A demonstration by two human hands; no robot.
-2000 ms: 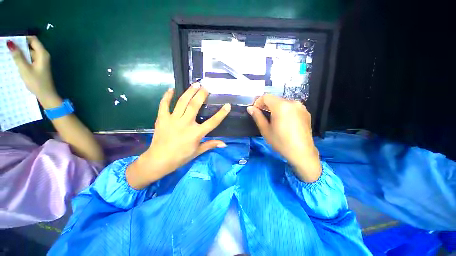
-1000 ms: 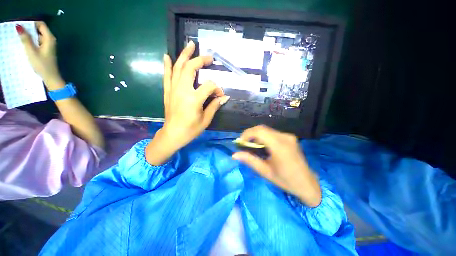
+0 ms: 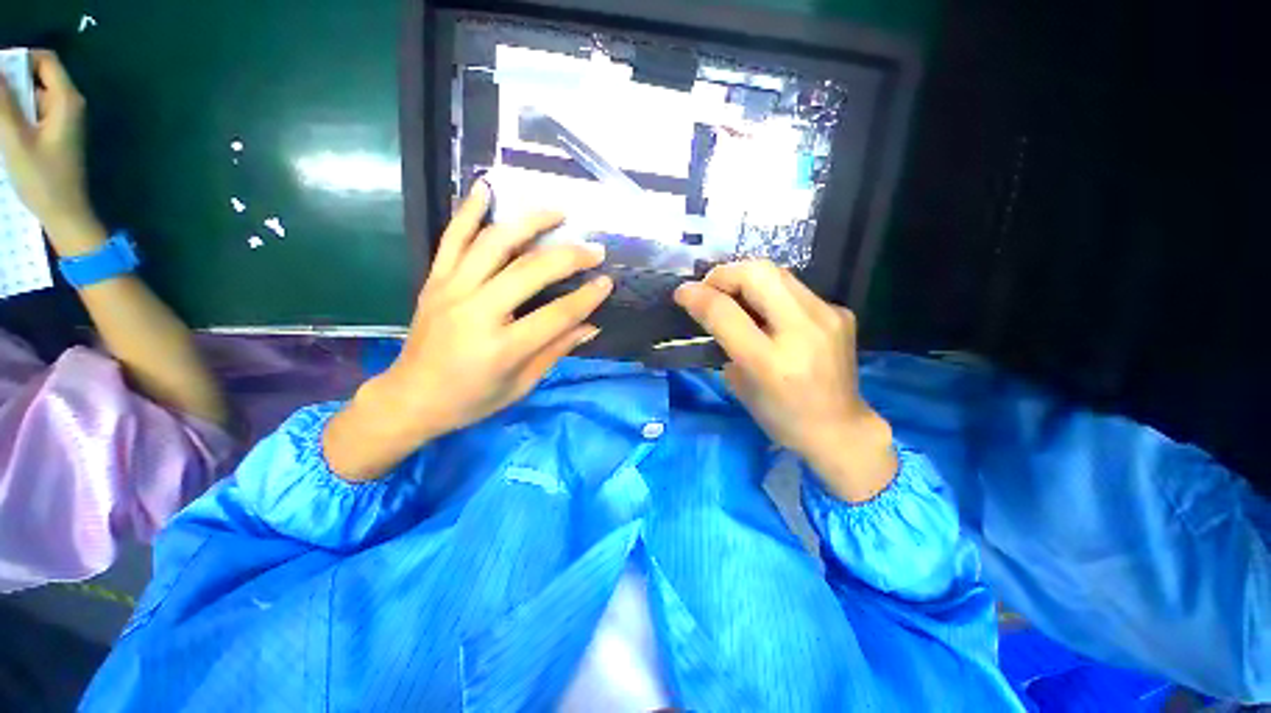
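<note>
The opened device (image 3: 599,132) lies in its black foam tray (image 3: 881,181), with bright white panels, a diagonal strip and a speckled board on its right side. My bare left hand (image 3: 481,314) is spread with its fingertips on the near left part of the device; it holds nothing that I can see. My bare right hand (image 3: 788,348) has its fingertips bunched at the device's near edge. A slim yellowish piece (image 3: 683,341) sticks out from my right hand, pointing left. What lies right under its fingertips is hidden.
At the left, a neighbour's hand (image 3: 49,153) with a blue wristband holds a white grid sheet (image 3: 21,251). Tiny white scraps (image 3: 272,226) lie on the green mat (image 3: 321,265). A blue sleeve (image 3: 1101,474) is close at the right.
My right hand has come back up from below the tray to the device's near edge. My left hand has moved lower and its fingers now spread on the device. The view has shifted.
</note>
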